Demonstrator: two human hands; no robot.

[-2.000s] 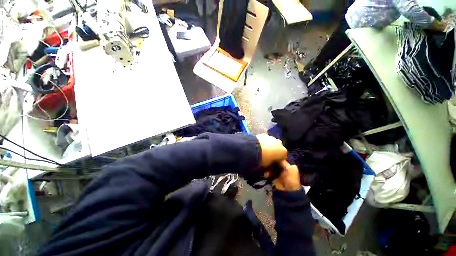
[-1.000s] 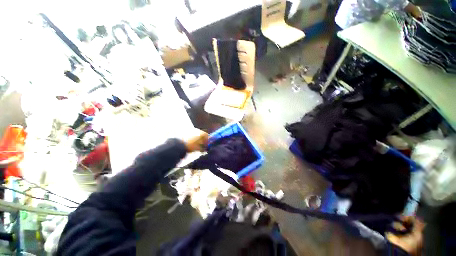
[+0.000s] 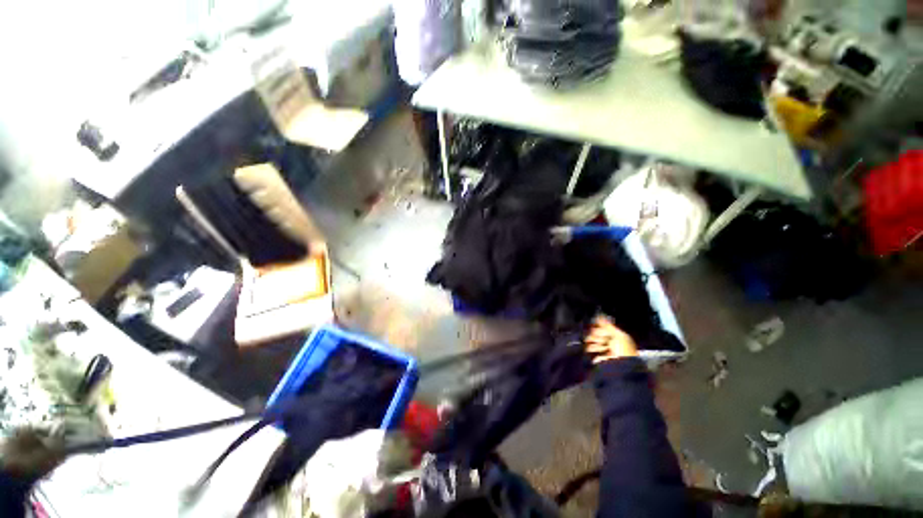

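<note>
My left hand [image 3: 32,451] is blurred and dim at the left edge, closed on one end of a dark fabric strip [image 3: 152,435]. The strip runs right across the white table [image 3: 152,481] towards the blue crate [image 3: 304,366]; its far end is lost among dark fabric. My right hand [image 3: 609,341] is at the near edge of the dark garment heap [image 3: 506,238], its fingers spread and nothing clearly in them. Blurred dark fabric [image 3: 496,400] spans between the blue crate and my right hand; what holds it is unclear.
A chair with an orange-edged seat [image 3: 287,285] stands beyond the blue crate. Pale scraps [image 3: 339,476] lie beside the crate. A blue-and-white crate [image 3: 660,304] stands under a pale green table [image 3: 698,137]. A white sack [image 3: 658,214] and a large pale sack [image 3: 860,445] are at right.
The view has swung right. My left hand has moved out to the left edge with a strip. My right hand, earlier holding a strip's end, now has its fingers spread.
</note>
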